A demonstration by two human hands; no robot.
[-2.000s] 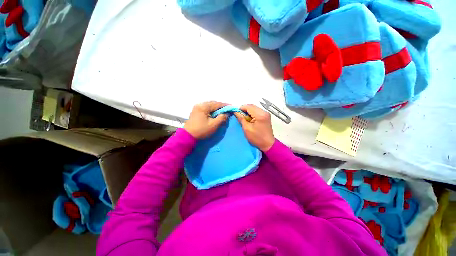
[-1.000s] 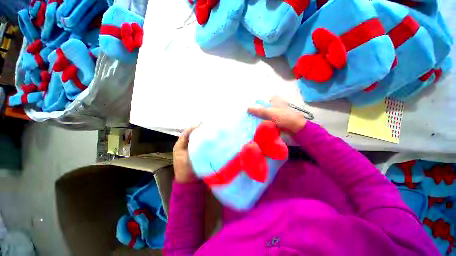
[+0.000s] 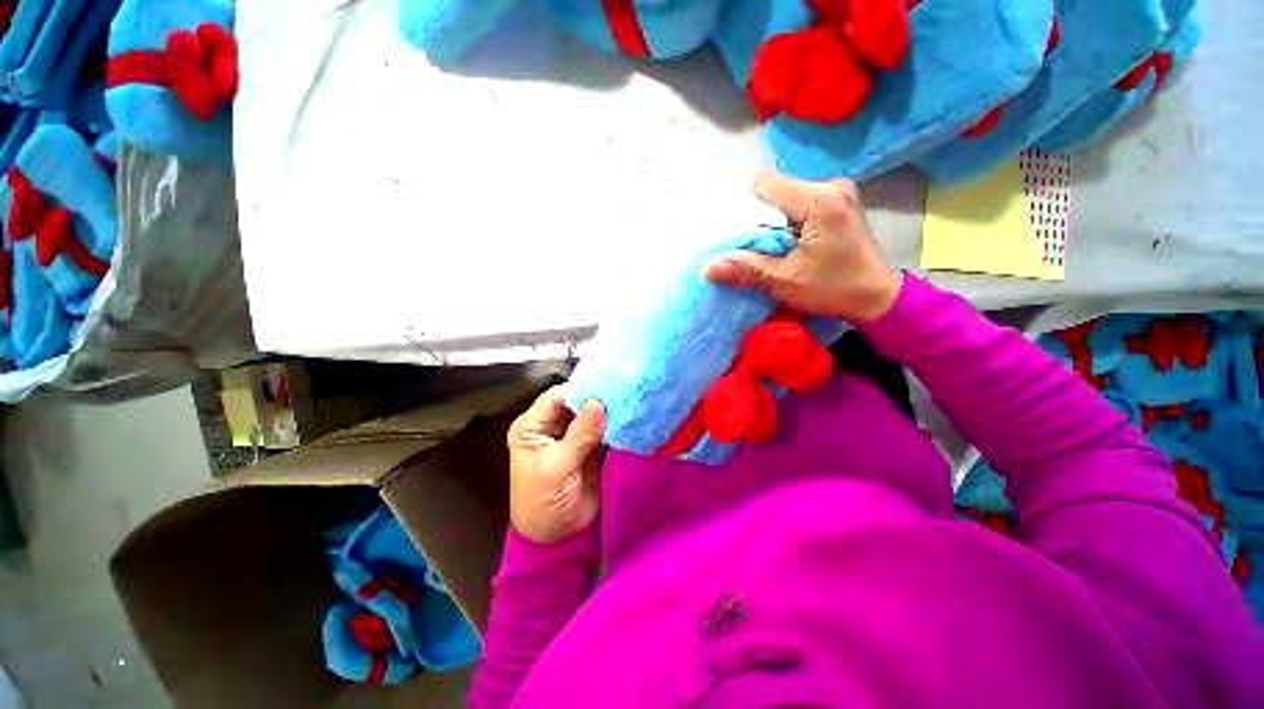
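A light blue plush gift-box lid point(image 3: 682, 344) is held tilted at the table's front edge, its outer face towards my lap. Its red bow point(image 3: 765, 380) shows at the lower right, with a piece of the red ribbon band beside it. My left hand point(image 3: 555, 464) pinches the lid's lower left corner between thumb and fingers. My right hand point(image 3: 821, 252) grips the upper right corner, thumb on the near side. The lid's inner face is hidden. The thread snips seen earlier do not show now.
A heap of plush lids point(image 3: 901, 118) lies at the table's back. A yellow pad point(image 3: 977, 222) and dotted sticker sheet point(image 3: 1047, 208) lie at right. A cardboard box point(image 3: 257, 533) with lids stands lower left, a whitish sack point(image 3: 194, 263) upper left. More lids point(image 3: 1178, 402) lie at lower right.
The lid has turned from its plain inner face to the outer face with the bow, then tilted further so its side shows. Both hands still hold it. The view has shifted.
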